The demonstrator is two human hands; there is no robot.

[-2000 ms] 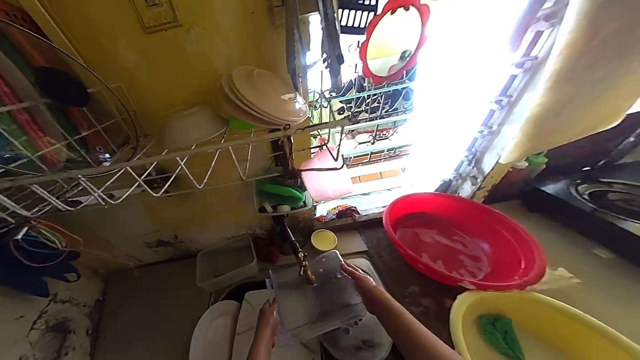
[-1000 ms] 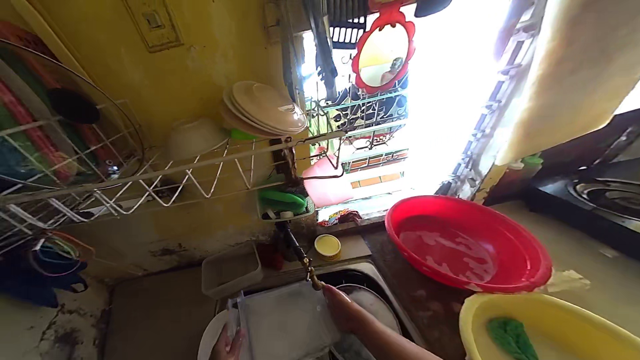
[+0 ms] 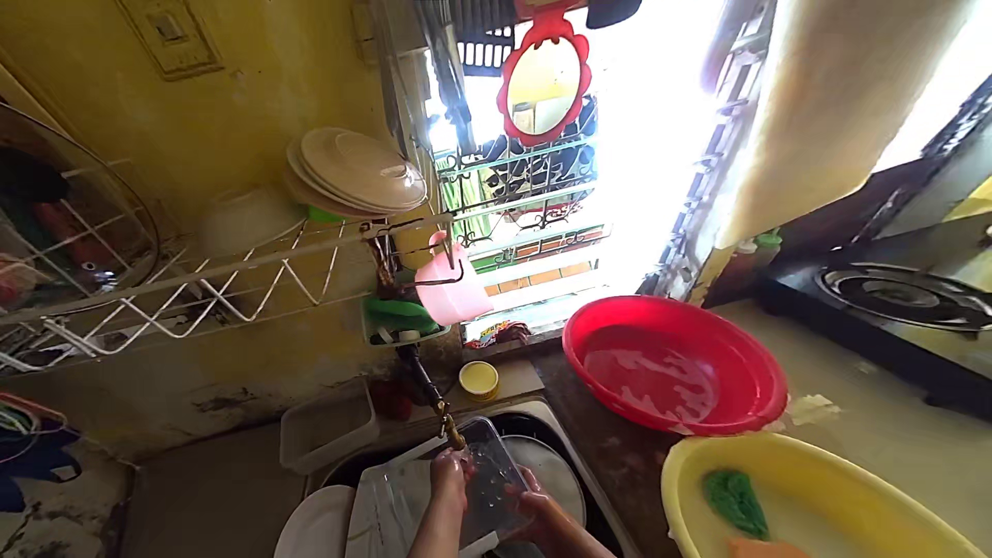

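Note:
A clear plastic container (image 3: 490, 484) is held, tilted, over the sink (image 3: 577, 446), just under the brass faucet (image 3: 449, 426). My left hand (image 3: 451, 477) is at its left side near the spout; whether the fingers close on the container or lie against it is hard to see. My right hand (image 3: 535, 504) grips its right side. Water drops show on the clear plastic. Below it in the sink lie a round metal lid or plate (image 3: 554, 473) and other dishes partly hidden by my arms. A white plate (image 3: 318, 523) leans at the left.
To the right stand a red basin (image 3: 674, 364) with some water and a yellow basin (image 3: 821, 496) holding a green scrubber (image 3: 735, 502). A gas stove (image 3: 883, 302) is beyond. Behind the sink are a yellow-topped tub (image 3: 479, 380) and an empty rectangular container (image 3: 327, 430). A wire rack (image 3: 232, 298) hangs left.
The clear container has turned in my hands from a broad, flatter view to a steeper tilt under the faucet. My left hand has moved from its lower left side up near the spout.

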